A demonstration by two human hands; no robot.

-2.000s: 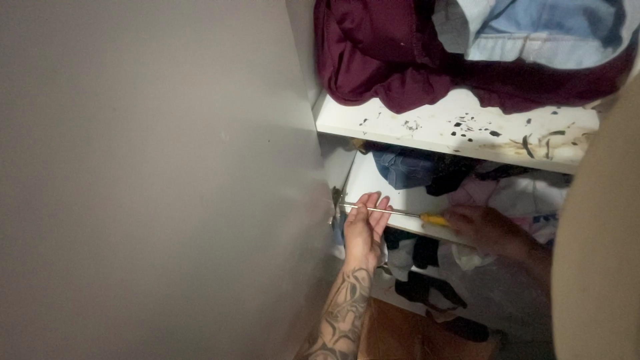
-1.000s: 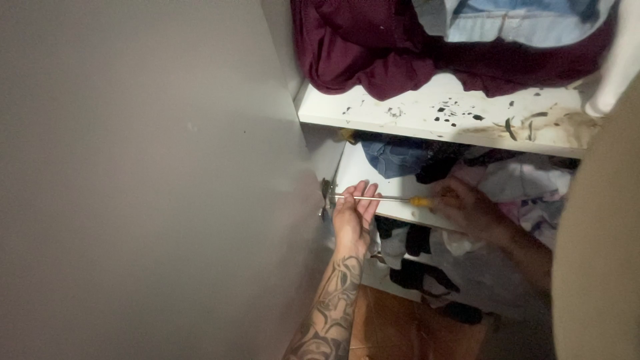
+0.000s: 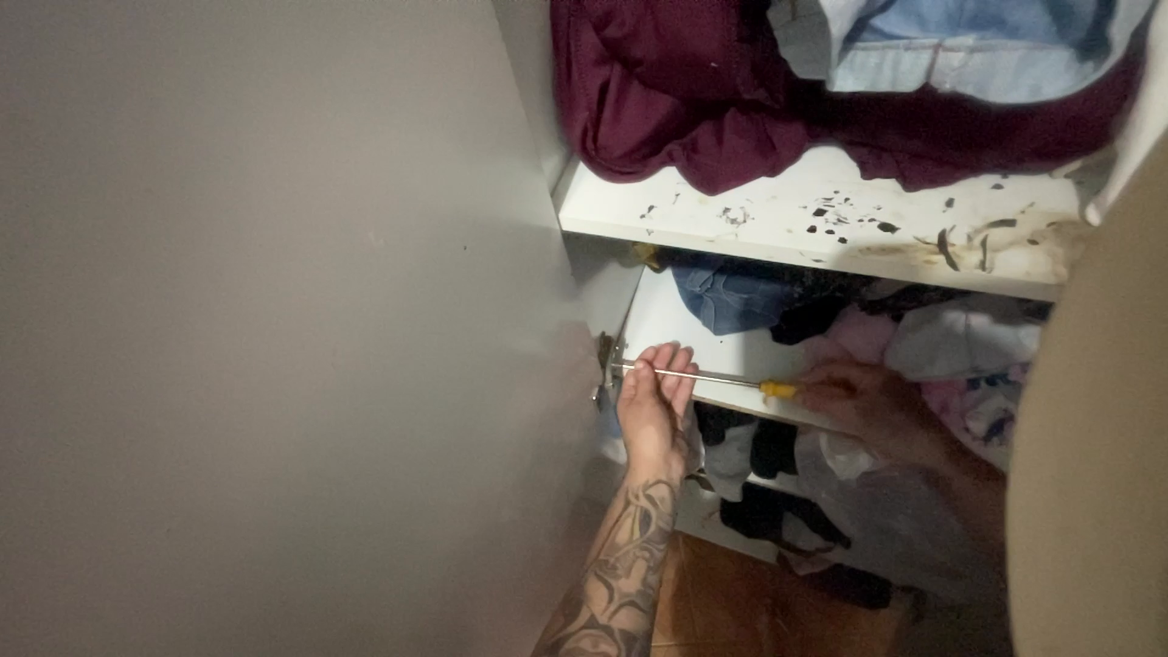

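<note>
A long screwdriver with a yellow handle [image 3: 778,390] lies nearly level across the view, its thin metal shaft pointing left. My right hand [image 3: 844,397], dim and blurred, grips the handle. My left hand [image 3: 655,392], below a tattooed forearm, pinches the shaft between thumb and finger near the tip, with the other fingers spread behind it. The tip reaches a metal hinge [image 3: 605,365] at the inner edge of the large grey door panel [image 3: 319,319]. Whether the tip sits in a screw cannot be seen.
A white shelf [image 3: 730,214] with dark flaked marks bears maroon cloth [image 3: 675,100] and light blue denim [image 3: 985,55]. Under it, a second shelf [image 3: 652,306] holds blue jeans [image 3: 735,297] and other clothes. More clothes lie lower, above a brown floor [image 3: 730,593]. A beige surface fills the right edge.
Both hands stay on the screwdriver at the hinge throughout. The view has shifted slightly.
</note>
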